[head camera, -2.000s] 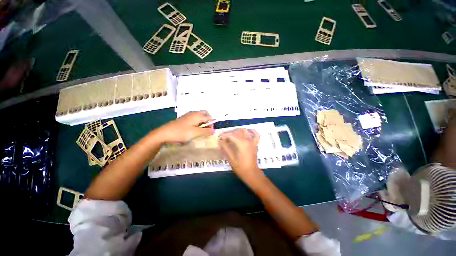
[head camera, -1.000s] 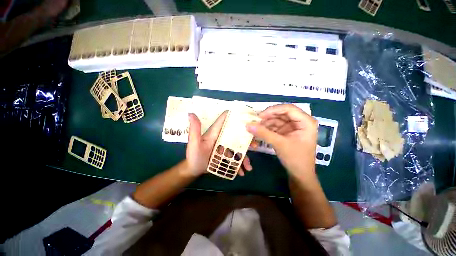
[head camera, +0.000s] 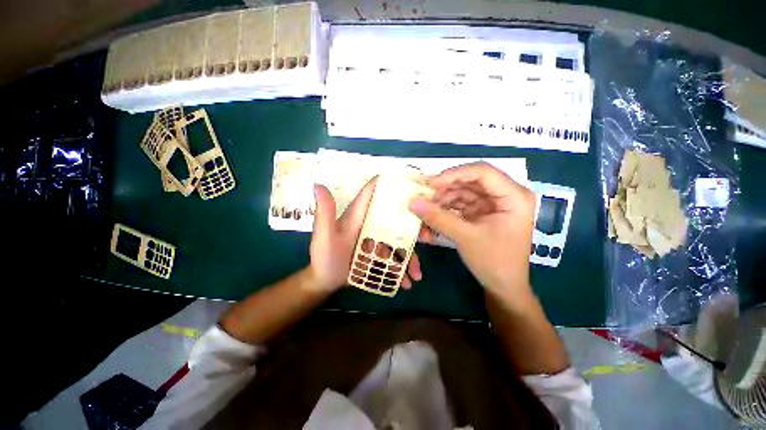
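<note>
A gold-beige phone front housing is upright with its keypad holes towards me. A pale tan adhesive piece covers its screen end. My left hand holds the housing from below, thumb apart at the left. My right hand pinches the piece at the housing's upper right edge. The adhesive sheet lies behind my hands, partly hidden. A pale housing lies right of my right hand.
Several housings overlap at the left, with one nearer. A thick fresh sheet stack and used liner sheets lie behind. Peeled papers lie on a clear bag. A fan is at the lower right.
Both hands moved from the adhesive sheet to the front, where they came to hold the housing with the piece over it. In the last second the hands have barely moved; the view shifted slightly.
</note>
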